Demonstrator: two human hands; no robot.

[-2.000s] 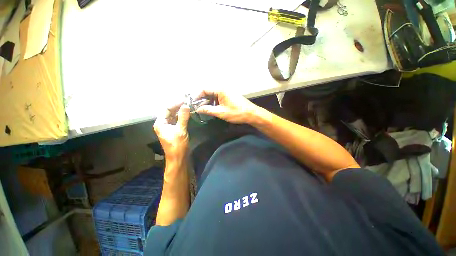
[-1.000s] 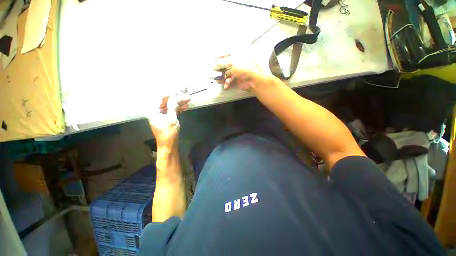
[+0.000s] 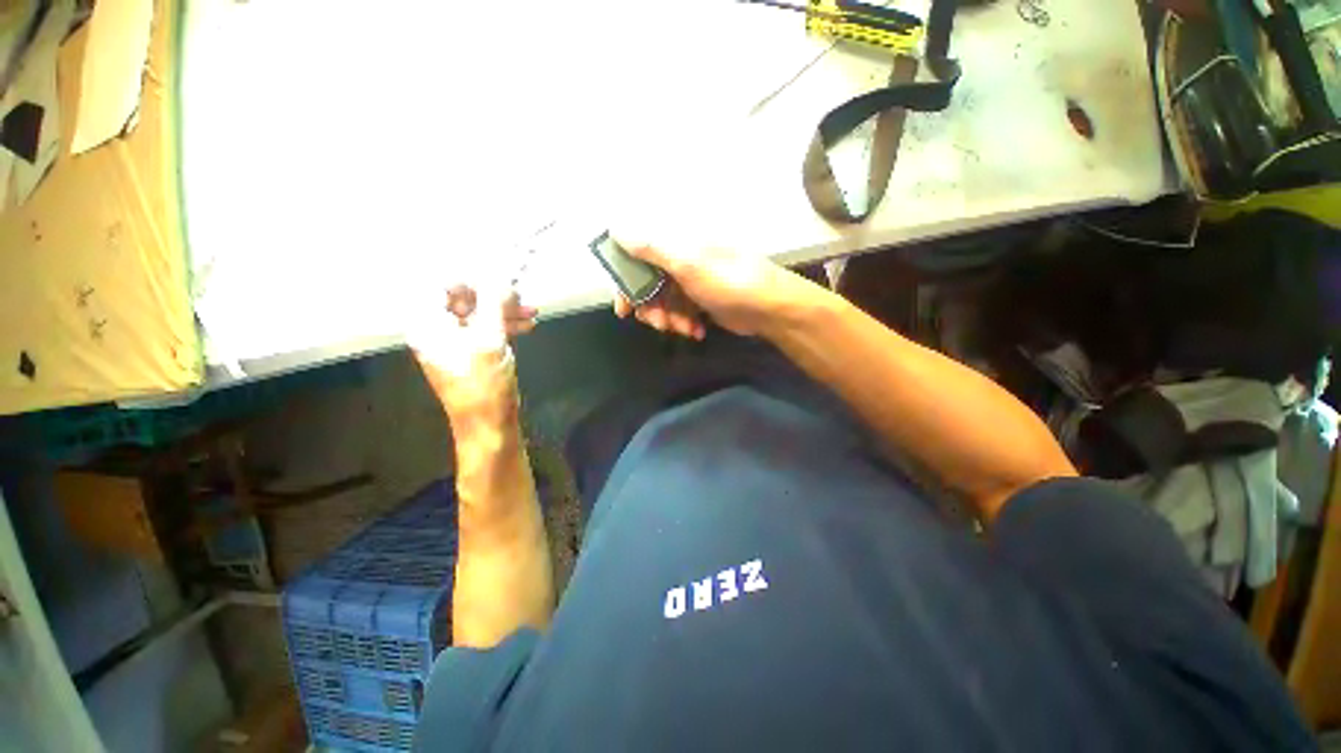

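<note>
My right hand [image 3: 699, 291] holds a small flat rectangular piece [image 3: 628, 269], grey-green with a dark edge, between thumb and fingers at the table's front edge. My left hand [image 3: 474, 353] is to its left, apart from it, with its fingers over the same edge. Glare washes out its fingertips. A thin, broken dark outline [image 3: 530, 256] shows just beyond them; whether the fingers grip it cannot be told.
A yellow-and-black screwdriver [image 3: 865, 24] and a looped dark strap [image 3: 827, 144] lie on the white table [image 3: 1015, 177]. A yellow-covered stack [image 3: 96, 280] is at left, a cluttered dark container [image 3: 1228, 111] at right. A blue crate [image 3: 368, 633] stands below.
My hands were together on a small metal part, then moved apart. My right hand reached out over the table and has come back nearer the edge, now showing the flat rectangular piece.
</note>
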